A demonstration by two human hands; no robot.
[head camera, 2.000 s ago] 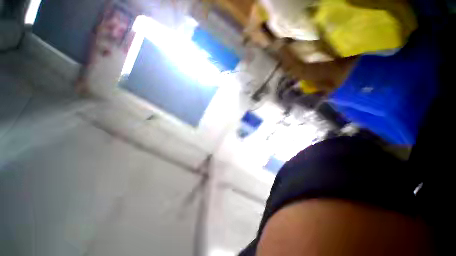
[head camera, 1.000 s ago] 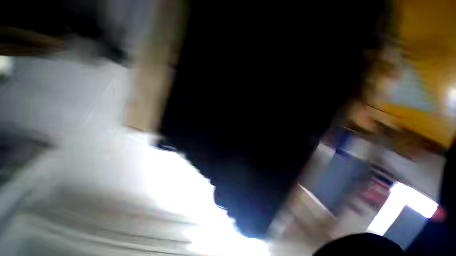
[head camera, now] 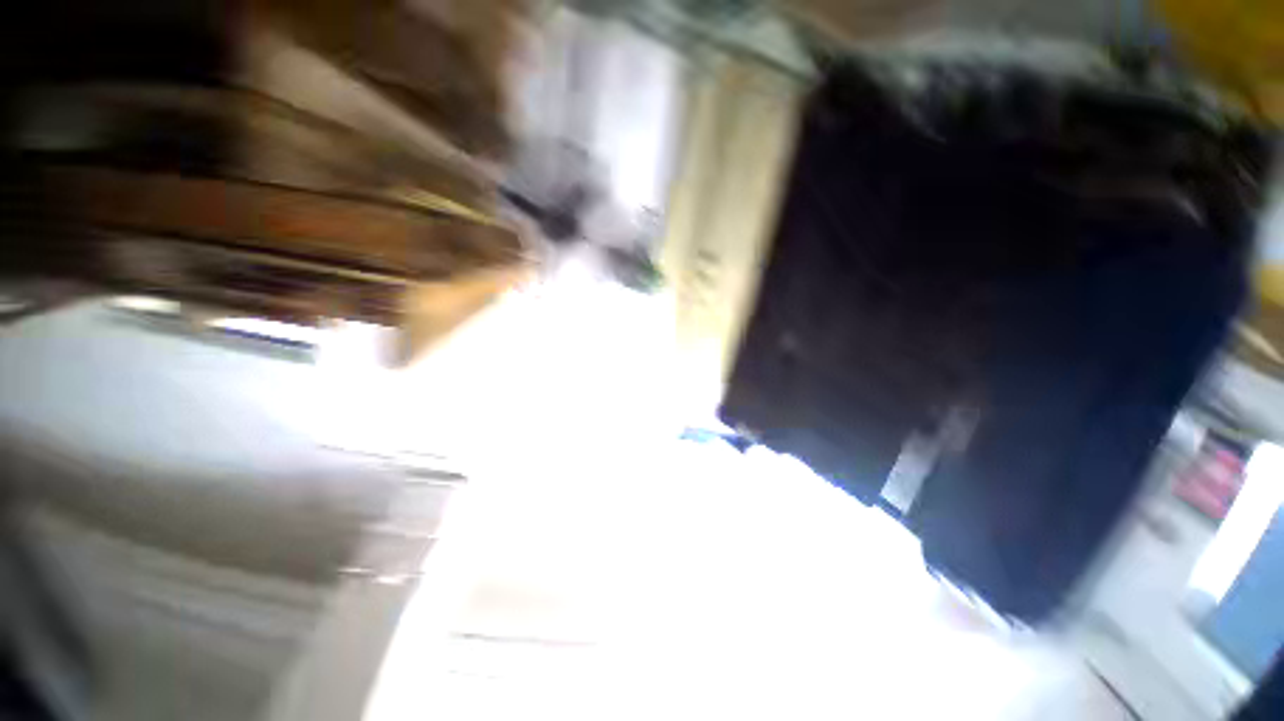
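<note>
Neither of my hands is in the picture. The view is tilted and blurred, with strong glare in the lower middle. A large dark box-like block fills the right half; what it is I cannot tell. A pale yellowish upright panel stands along its left side. No handling shows.
Brown carton-like stacks lie at the upper left. A yellow surface shows at the top right corner. A bright window-like opening and a small red patch are at the right edge. Pale ceiling or wall surfaces fill the lower left.
The view has swung. The dark block now sits further right, the brown stacks have come in at the left, and the yellow area has moved towards the top right corner.
</note>
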